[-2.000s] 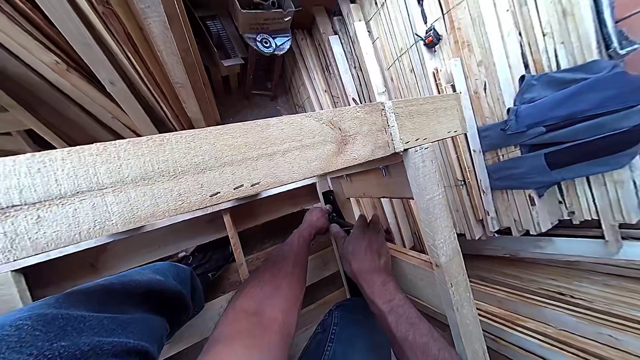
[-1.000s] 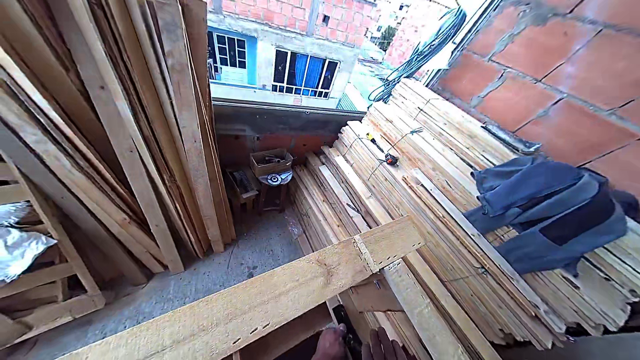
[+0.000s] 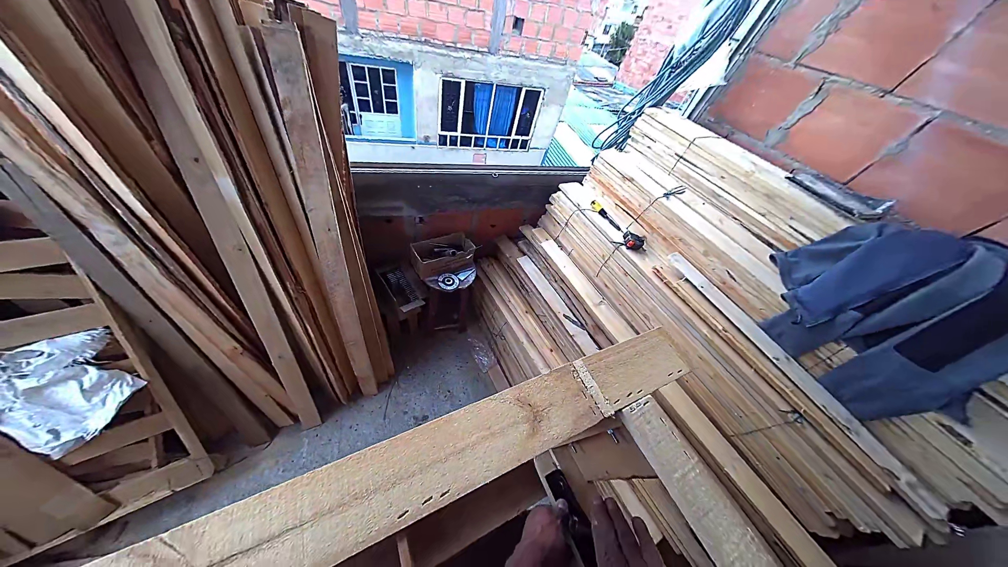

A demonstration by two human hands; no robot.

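Note:
My left hand [image 3: 539, 537] is at the bottom edge, its fingers against a dark tool [image 3: 561, 490] that stands along a narrow wooden slat; what kind of tool it is, I cannot tell. Just right of it lies my right hand [image 3: 622, 535], fingers together and extended; its palm side is hidden. Above both hands a wide rough-sawn board [image 3: 472, 441] crosses the wooden frame, with staple-like marks near its edge. A second board [image 3: 693, 480] meets it near its right end and runs down to the right.
Tall planks [image 3: 228, 197] lean at the left beside a slatted wooden frame [image 3: 150, 386]. Stacked boards [image 3: 709, 315] fill the right, bearing a yellow and black tool [image 3: 618, 226] and a blue garment [image 3: 882, 307]. A cardboard box [image 3: 442, 256] and an angle grinder [image 3: 450, 281] sit at the back.
The view has tilted up strongly since two seconds ago, so forearms and knees are out of sight. Both hands remain close together by the dark tool under the wide board.

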